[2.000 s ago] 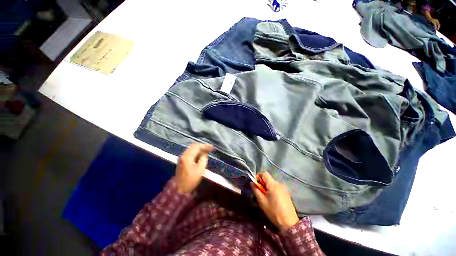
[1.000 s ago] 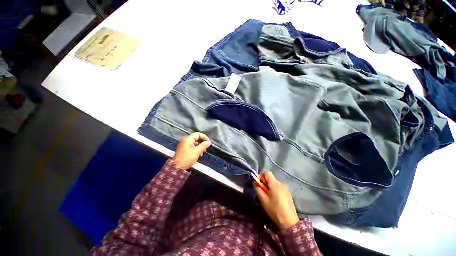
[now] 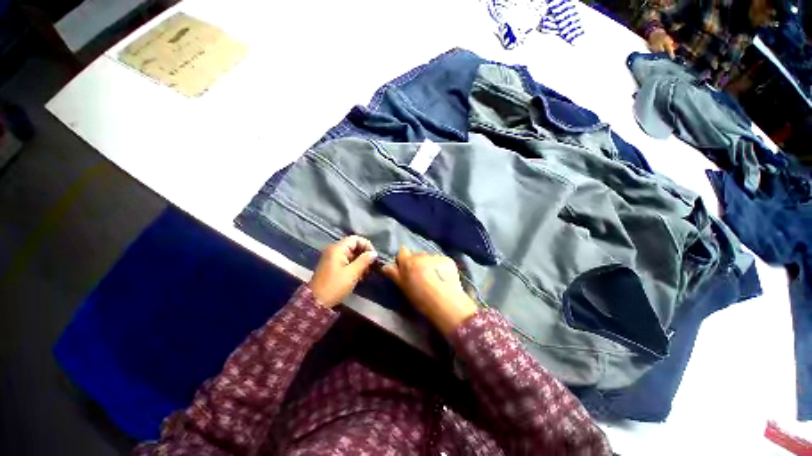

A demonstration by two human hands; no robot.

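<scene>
The denim jacket (image 3: pixel 525 196) lies inside out on the white table, grey-green with dark blue patches. A white label (image 3: pixel 425 157) shows on a seam. My left hand (image 3: pixel 343 270) is at the near hem, its thumb and fingertips pinched together; whether cloth or a thread is between them is too small to tell. My right hand (image 3: pixel 429 283) is beside it at the hem, back of the hand up, its fingertips close to my left fingers. The snips are not visible now; what my right palm holds is hidden.
A brown card (image 3: pixel 182 53) lies on the white table (image 3: pixel 151 147) at the far left. A striped cloth (image 3: pixel 561 20) is at the back. Another denim garment (image 3: pixel 703 125) lies at the right, near another person's hand (image 3: pixel 661 43). A red strip (image 3: pixel 789 441) is at the lower right.
My right hand has moved left along the hem to my left hand, and the orange-red snips have gone out of sight. My left hand stays pinched at the hem. The camera view has shifted.
</scene>
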